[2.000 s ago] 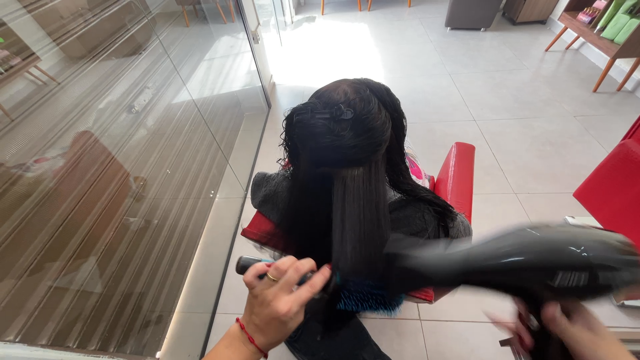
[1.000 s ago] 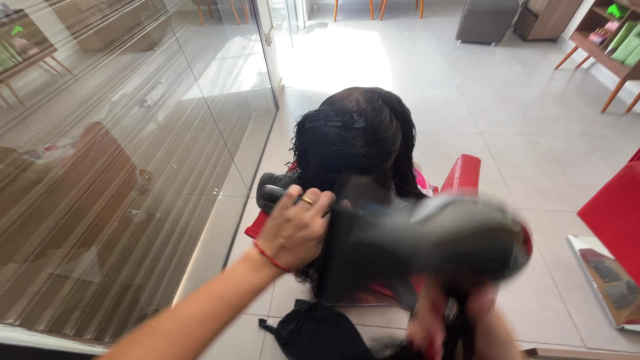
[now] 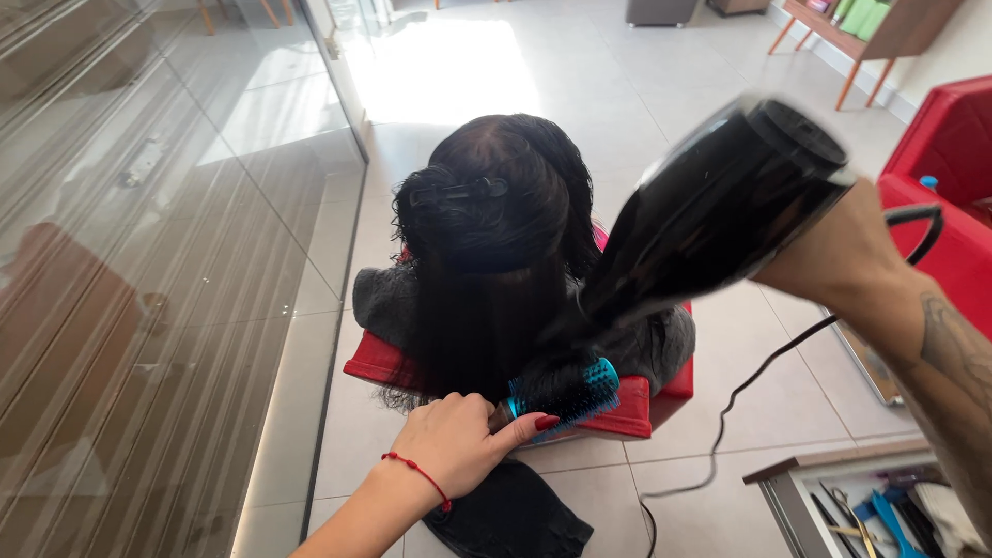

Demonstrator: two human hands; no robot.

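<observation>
A seated person with long dark hair (image 3: 496,310) has a black hair clip (image 3: 457,191) holding the upper hair. My left hand (image 3: 457,442), with a red string bracelet, grips the handle of a round hairbrush (image 3: 570,391) with a turquoise barrel; a lock of hair lies over its bristles at the back, near the hair ends. My right hand (image 3: 821,240), mostly behind the black hair dryer (image 3: 713,209), holds it raised at the right. The dryer's nozzle points down and left at the hair just above the brush.
The red chair (image 3: 620,411) surrounds the seated person. The dryer's black cord (image 3: 725,434) hangs at the right above an open drawer (image 3: 798,473) with scissors and combs. A glass panel (image 3: 194,232) stands left. Another red chair (image 3: 930,155) is at right; black cloth (image 3: 511,511) hangs low.
The dryer has gone from low in front to up at the right, its nozzle now angled down. The left hand has moved lower from the hair near the left shoulder, still on the brush.
</observation>
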